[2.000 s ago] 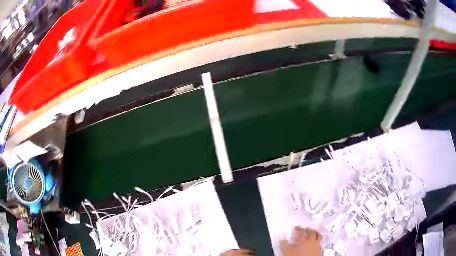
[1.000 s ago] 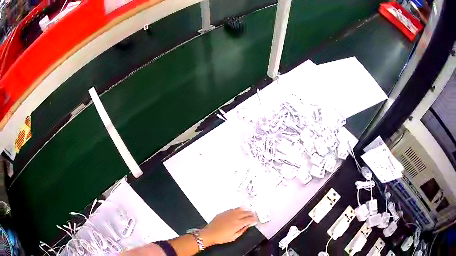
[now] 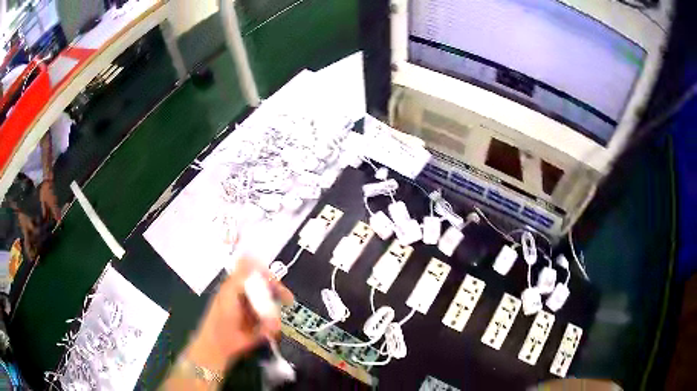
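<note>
My left hand (image 3: 228, 311), blurred, holds a white power adapter (image 3: 261, 299) left of the socket row, with a white cord below it. A blurred skin-coloured shape at the bottom edge looks like my right hand (image 3: 578, 385); its fingers are hidden. Adapters sit on the left sockets, one on this socket (image 3: 353, 247). Their coiled cords (image 3: 334, 304) lie towards the green connection board (image 3: 329, 334). The right sockets, such as this one (image 3: 502, 321), have bare faces.
More adapters (image 3: 405, 223) lie between sockets and tester (image 3: 489, 153), below its monitor (image 3: 527, 57). A large adapter pile (image 3: 283, 164) covers white paper (image 3: 179, 240); another pile (image 3: 95, 336) lies lower left. Beyond are the green conveyor (image 3: 145, 172), its divider bar (image 3: 98, 219) and another person's arm (image 3: 47, 183).
The view has swung right to the sockets and tester. My left hand has left the paper's edge and now holds an adapter up. The skin-coloured shape at the bottom edge has come into view.
</note>
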